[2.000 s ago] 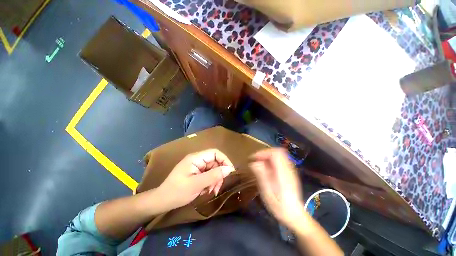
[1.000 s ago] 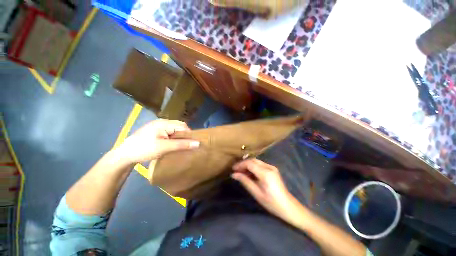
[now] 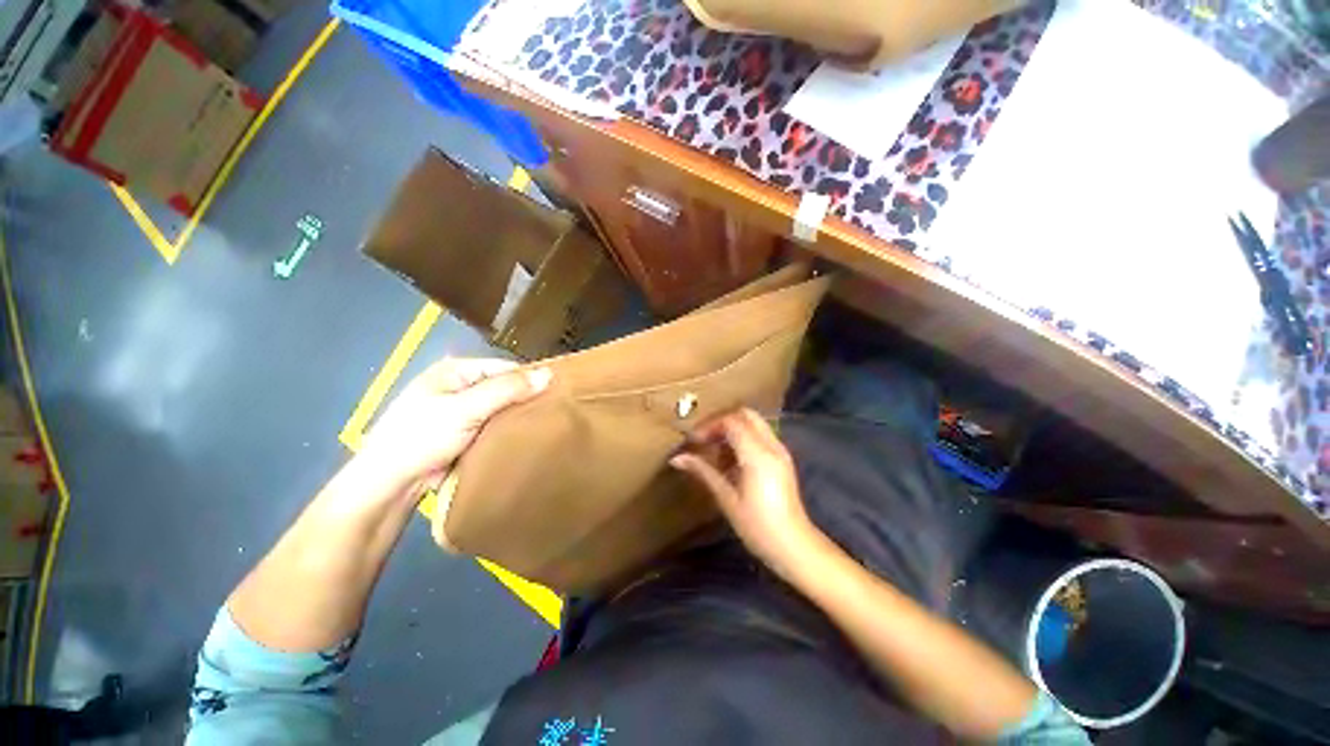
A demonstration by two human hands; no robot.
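The tan-brown handbag (image 3: 584, 481) is held up on my lap, tilted, with its long edge running up to the right towards the desk. A small gold metal fitting (image 3: 687, 405) shows on its face below a curved edge. My left hand (image 3: 452, 423) is shut on the handbag's left edge, thumb on top. My right hand (image 3: 744, 474) is at the bag's face just below the fitting, with thumb and fingertips close together. Whether it pinches a needle, thread or the leather is too small to tell.
The leopard-print desk (image 3: 700, 88) holds a second bag (image 3: 861, 22), white paper (image 3: 1109, 190), dark snips (image 3: 1272, 284) and a brown cylinder (image 3: 1298, 149). An open cardboard box (image 3: 452, 241) and a blue crate (image 3: 438, 80) stand left of the desk. A white-rimmed bin (image 3: 1033, 641) is at right.
The bag was first lying open-mouthed under both hands; it is now turned with its face and fitting showing. My left hand moved left to its edge. The view has shifted.
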